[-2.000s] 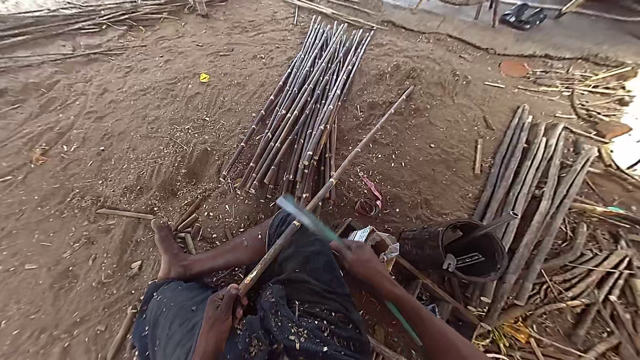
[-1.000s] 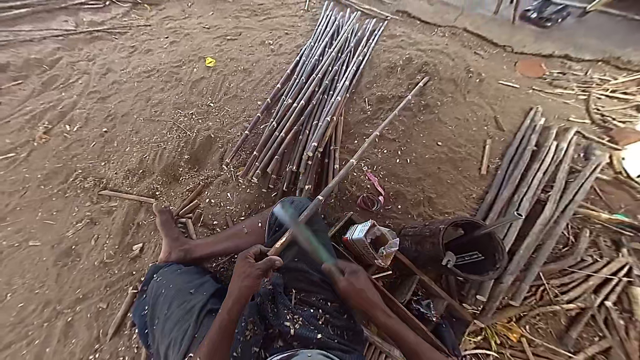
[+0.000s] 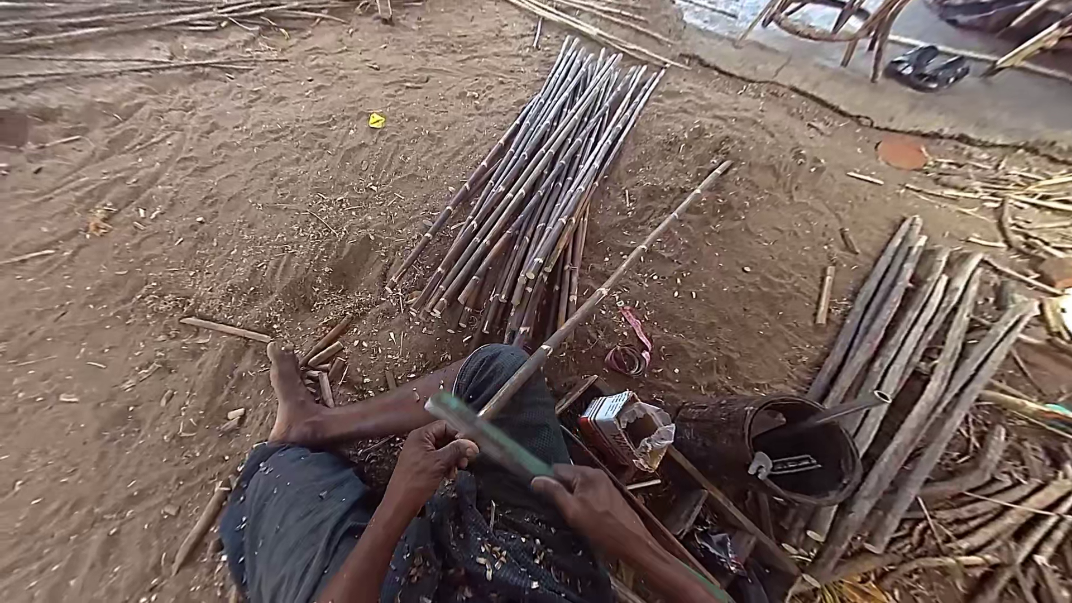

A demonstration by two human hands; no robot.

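Observation:
My left hand is closed around the near end of a long jointed cane pole, which runs up and away over my knee. My right hand grips a long flat blade with a greenish surface. The blade's far end crosses the pole just beyond my left fingers; whether they touch is unclear. Pale chips lie on the dark cloth over my lap. Past my knees lies a stack of dark jointed canes on the ground.
On the right are an open carton with a plastic liner, a dark bucket holding metal tools, and rough wooden sticks. A pink strap lies near the carton. Short cane offcuts lie by my foot. Sandals are at the upper right.
My left hand has moved up the lap from two seconds ago, still on the pole. The blade has shifted along the pole with my right hand, which keeps hold of it.

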